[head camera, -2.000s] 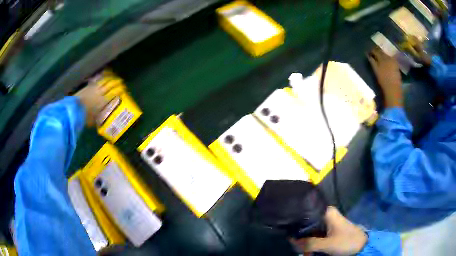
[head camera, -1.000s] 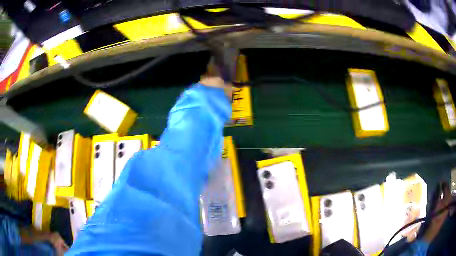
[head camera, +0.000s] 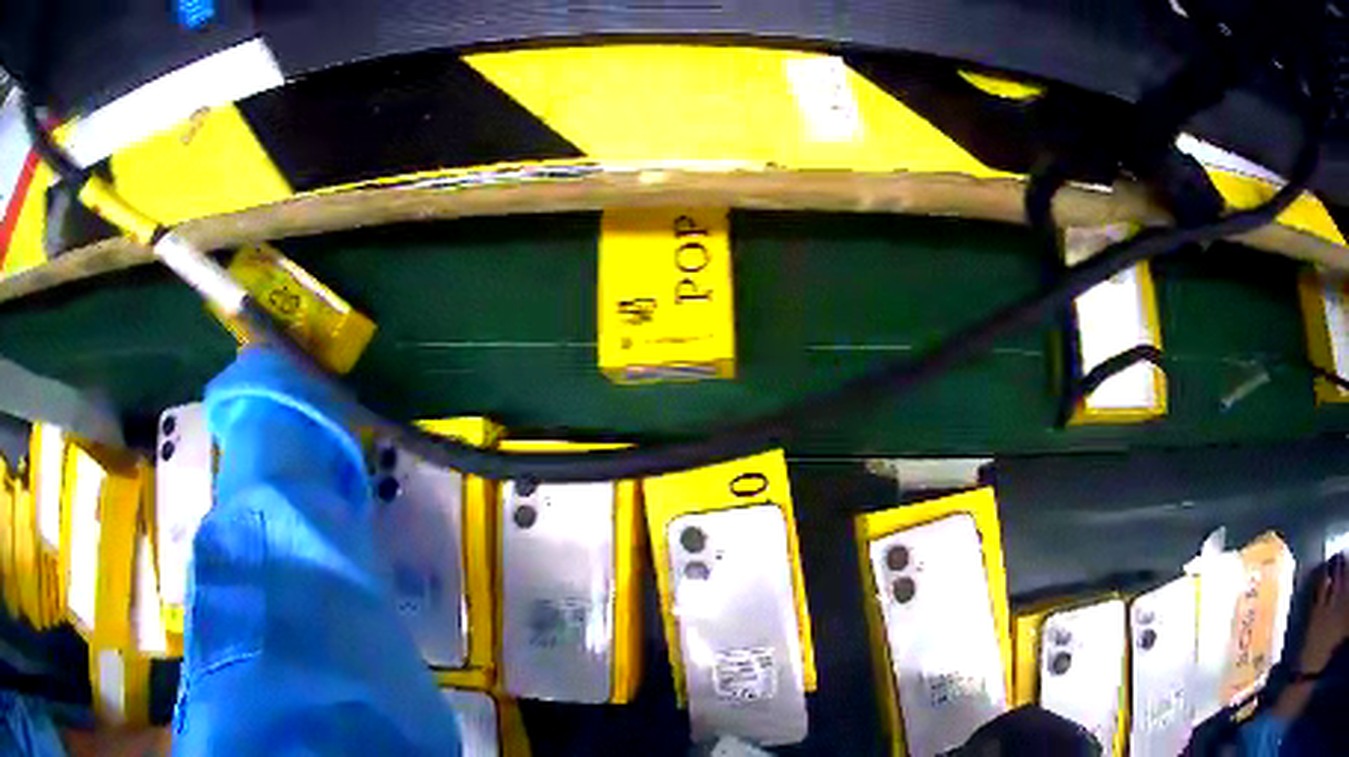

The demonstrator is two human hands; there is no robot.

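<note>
My left arm in a blue sleeve (head camera: 281,562) reaches up at the left. Its cuff ends just below a tilted yellow box (head camera: 303,308) on the green belt; my left hand is hidden or too blurred to make out behind the cable, so its grip cannot be told. A yellow box marked "POP" (head camera: 666,296) stands by the shelf edge. Pale phones with two camera rings lie on yellow boxes, among them one by a lid (head camera: 732,606) and one further right (head camera: 940,629). A dark rounded scanner head (head camera: 1036,735) shows at the bottom edge. My right hand is out of the picture.
A thick black cable (head camera: 636,456) hangs across the view. The hazard-taped shelf (head camera: 710,111) runs above the belt. White-topped boxes (head camera: 1117,340) lie on the belt at the right. Another person's hand (head camera: 1324,606) is at the right edge, and another hand (head camera: 126,744) at the bottom left.
My left arm has moved left, away from the box by the shelf edge, to the tilted box. That tilted box showed a white top; now a yellow, printed face shows there.
</note>
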